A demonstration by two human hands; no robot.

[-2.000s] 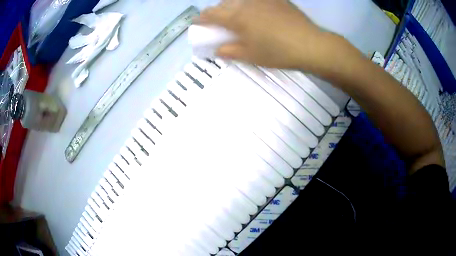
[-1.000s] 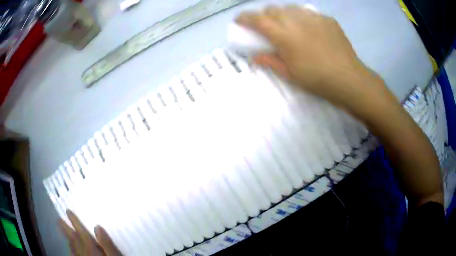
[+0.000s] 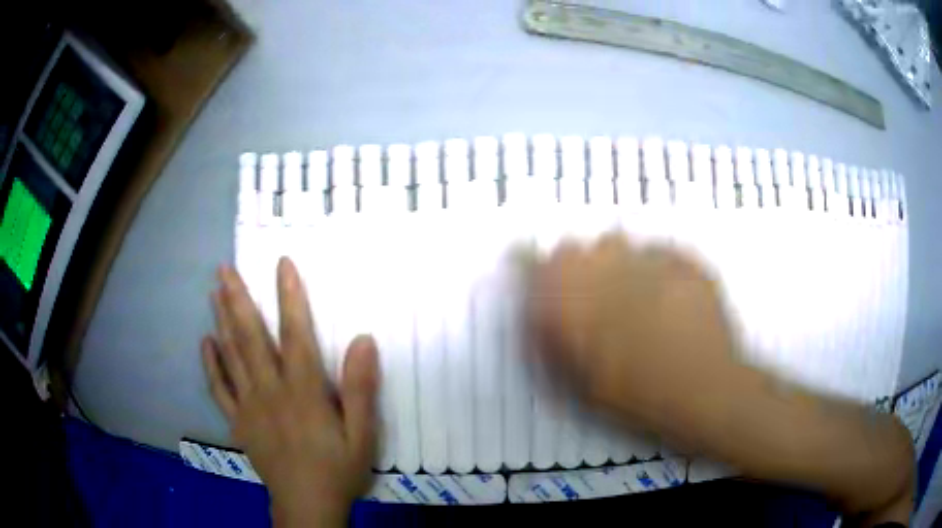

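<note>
White pen-shaped barrels [image 3: 444, 371] lie side by side in a flat row, their narrower necks and dark gaps away from me, rounded ends towards me. The middle of the row is overexposed. My left hand [image 3: 294, 397] rests flat on the row's left end, fingers spread, holding nothing. My right hand [image 3: 630, 320] is over the middle of the row, blurred by motion, with its fingers curled down. Whether the white wiping block is under it cannot be seen.
A steel ruler [image 3: 702, 50] lies beyond the row. A counting scale [image 3: 77, 196] with a green display and a brown cardboard box [image 3: 170, 134] stand at left. 3M-printed strips [image 3: 444, 489] run along the near edge. A crumpled clear bag [image 3: 897, 46] is at far right.
The view has swung left. My right hand has moved from the far side of the row, where it held a white block, onto its middle. My left hand has come fully into view.
</note>
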